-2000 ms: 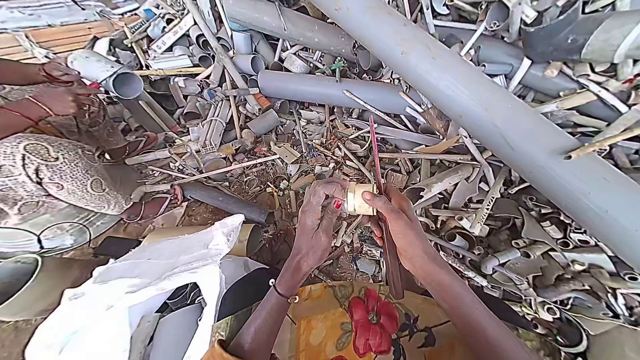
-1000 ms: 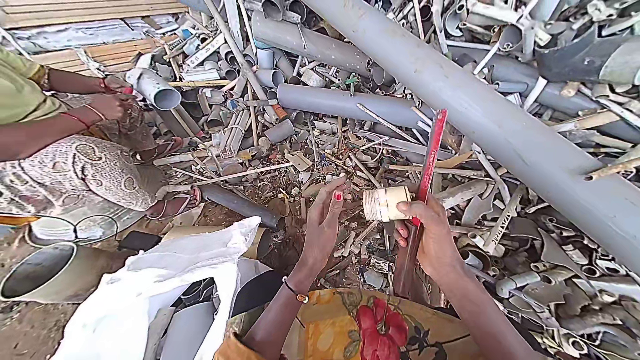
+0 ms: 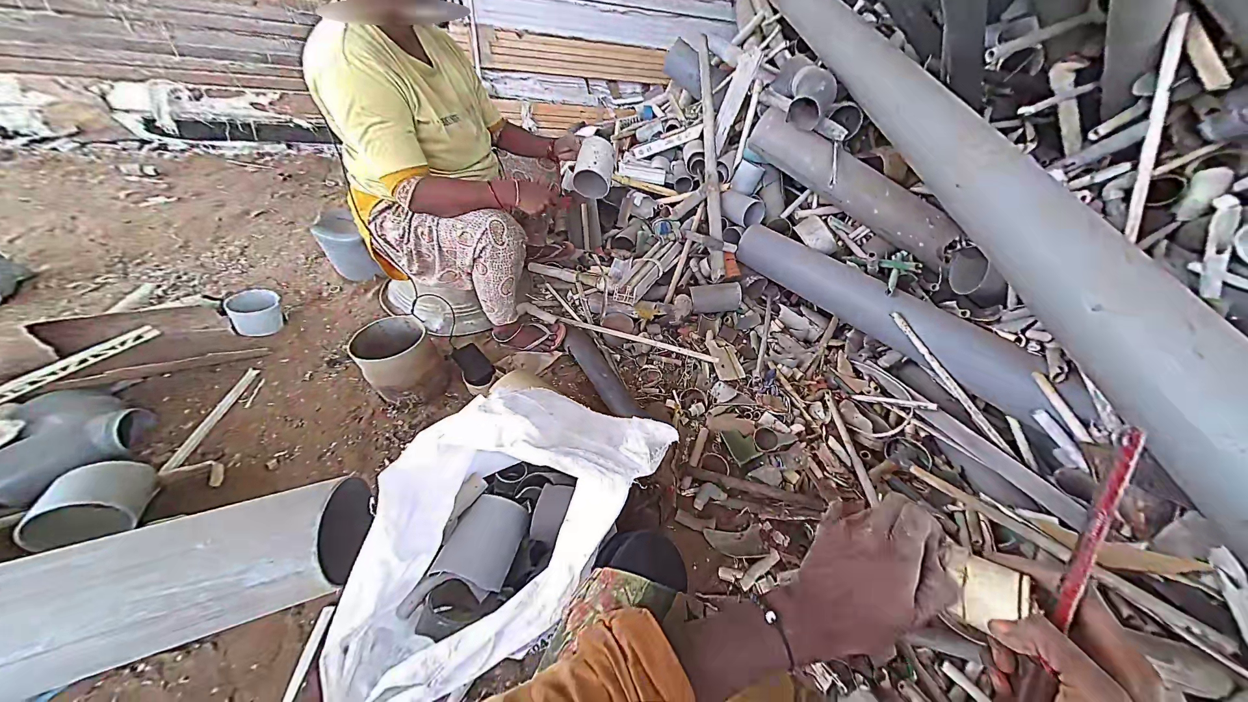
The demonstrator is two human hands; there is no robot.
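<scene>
At the lower right, a short cream-coloured plastic pipe piece (image 3: 987, 591) lies between my two hands. My left hand (image 3: 868, 585) is at its left end with the fingers curled, partly blurred; whether they grip it is not plain. My right hand (image 3: 1068, 648) holds the piece's right end, together with a long red tool (image 3: 1100, 531) that stands up at a slant; its lower part is hidden in the hand. To the left of my hands is an open white sack (image 3: 400, 531) holding grey pipe pieces (image 3: 480, 546).
A co-worker (image 3: 419, 127) sits on an upturned tub, holding a pipe piece (image 3: 593, 168). A long grey pipe (image 3: 1053, 224) slants over the scrap heap at right. Another large pipe (image 3: 175, 585) lies at lower left, near an open pipe section (image 3: 392, 356).
The view has swung left and up. My left hand, apart from the pipe piece one second ago, is back against its left end. The right hand still holds the piece and red tool.
</scene>
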